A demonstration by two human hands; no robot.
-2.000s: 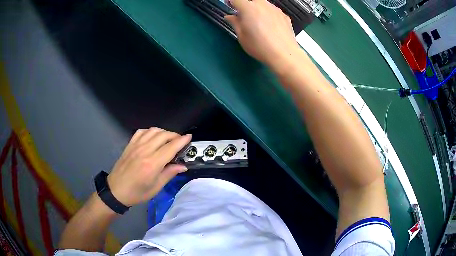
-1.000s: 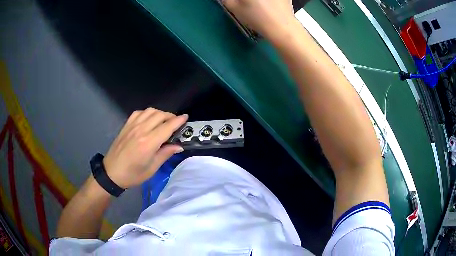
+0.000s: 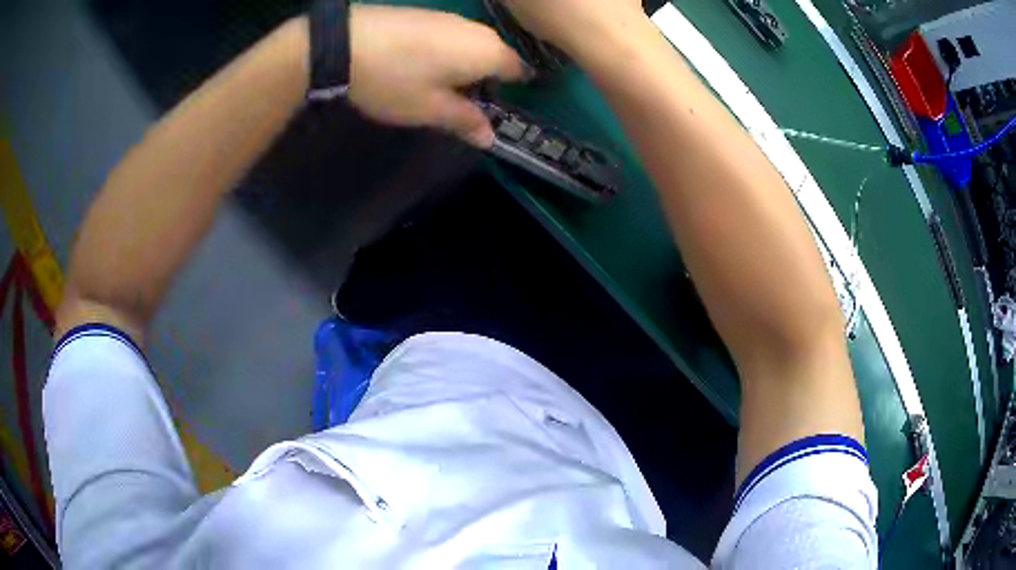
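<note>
My left hand (image 3: 435, 72), bare with a black wristband, grips one end of a grey metal bar (image 3: 552, 154). The bar has a row of blocky recesses and is slightly blurred. It is over the near edge of the green bench (image 3: 668, 290), at the upper middle; I cannot tell if it touches the bench. My right hand (image 3: 574, 17) is at the top edge and partly cut off, so its fingers and anything in them are hidden. A dark piece (image 3: 535, 47) shows between the two hands.
Another small metal piece (image 3: 758, 20) lies at the top of the bench. A white line (image 3: 769, 134) curves along it. A blue hose (image 3: 969, 156), a red bin (image 3: 918, 76) and a red-and-white tag (image 3: 916, 475) are at the right.
My left hand has moved up and to the right with the metal bar, from above my lap to the bench edge. My right hand has moved slightly up and left.
</note>
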